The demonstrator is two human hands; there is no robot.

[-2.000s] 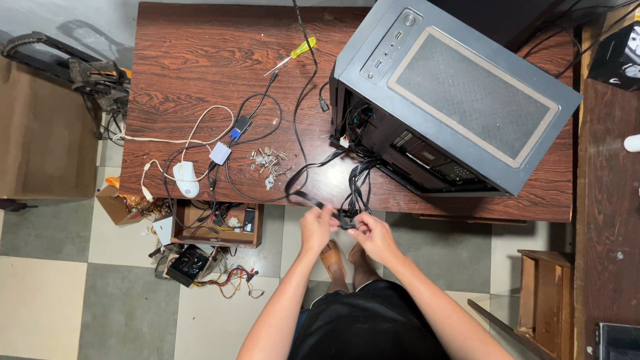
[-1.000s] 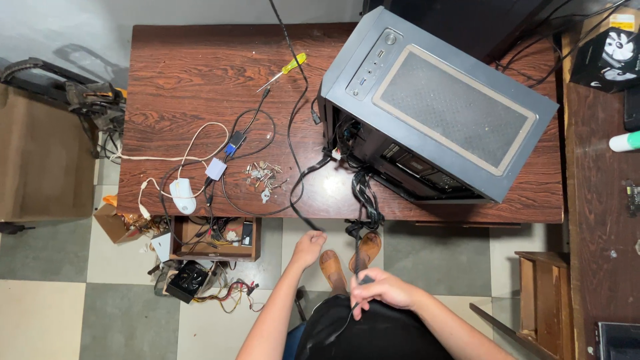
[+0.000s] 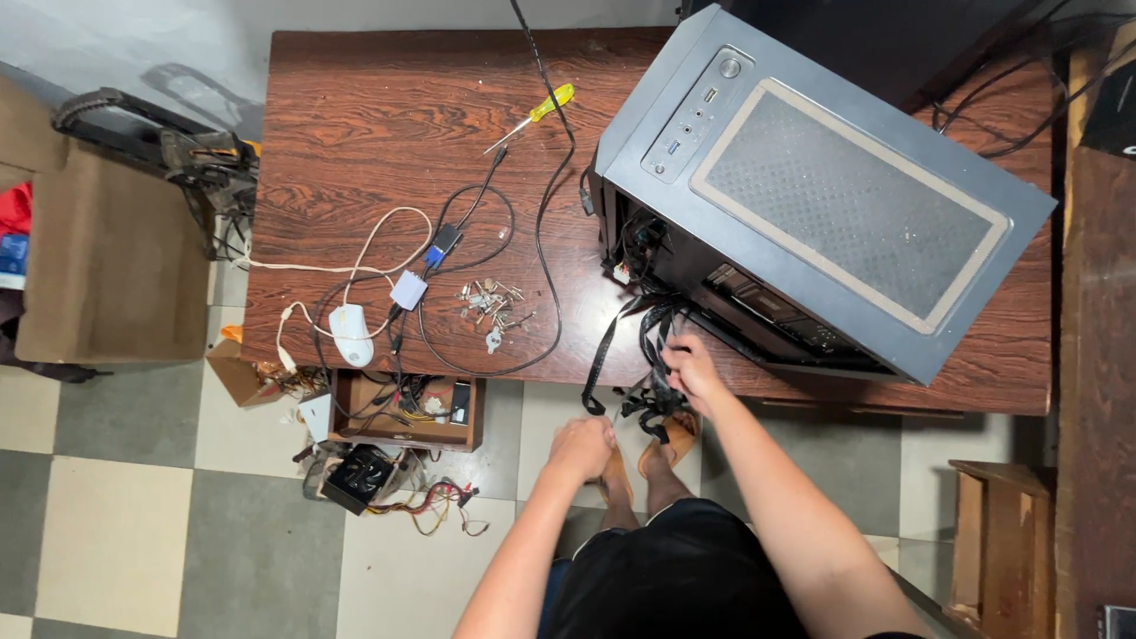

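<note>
A grey computer case (image 3: 852,195) stands on the wooden table, its open side toward me. Black flat cables (image 3: 655,328) come out of it and hang in a bundle over the table's front edge. My right hand (image 3: 694,373) is closed around part of these cables beside the case. Lower and to the left, my left hand (image 3: 583,446) is closed next to the end of a hanging black strand; whether it grips a cable or thin tie is hard to tell.
Left on the table lie a yellow-handled screwdriver (image 3: 552,103), loose screws (image 3: 493,306), a white mouse (image 3: 351,335) and adapter cables. An open drawer (image 3: 404,435) juts out above a power supply (image 3: 358,479) on the floor. A wooden cabinet (image 3: 1003,550) stands right.
My right hand has moved up from near my lap to the cable bundle at the table edge. My left hand is now lower relative to the table edge than two seconds ago.
</note>
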